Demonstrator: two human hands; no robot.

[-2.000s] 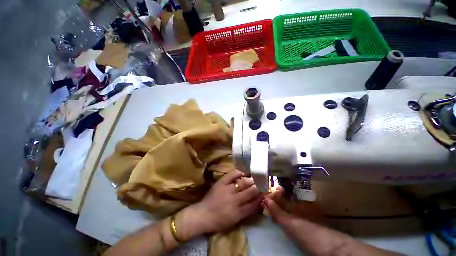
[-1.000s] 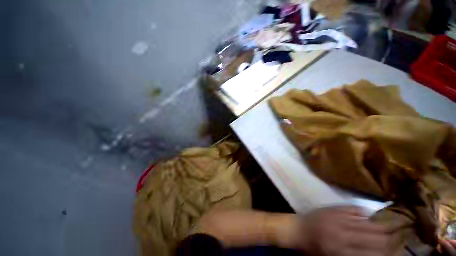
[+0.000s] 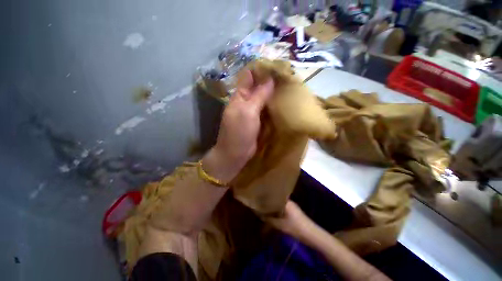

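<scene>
My left hand (image 3: 242, 121), bare with a gold bangle, is raised at the middle and pinches the top of a tan cut panel (image 3: 275, 164). The panel hangs down, partly blurred. My right hand (image 3: 287, 219) is lower and holds the panel's bottom edge. A bundle of tan pieces (image 3: 137, 222) lies low at the left by the wall, partly behind my left forearm. A tan garment piece (image 3: 380, 131) lies on the white table, runs to the lit needle area at the right and hangs over the front edge.
The sewing machine head (image 3: 481, 145) is cut off at the right. A red basket (image 3: 435, 88) and a green basket (image 3: 489, 105) stand at the back right. Mixed scraps (image 3: 286, 38) lie at the table's far left. The scuffed wall (image 3: 82, 110) fills the left. A red rim (image 3: 118, 211) shows by the bundle.
The view has swung left from the machine. My hands have left the needle area. My left hand went down to the bundle side and is now raised with a panel, held by both hands.
</scene>
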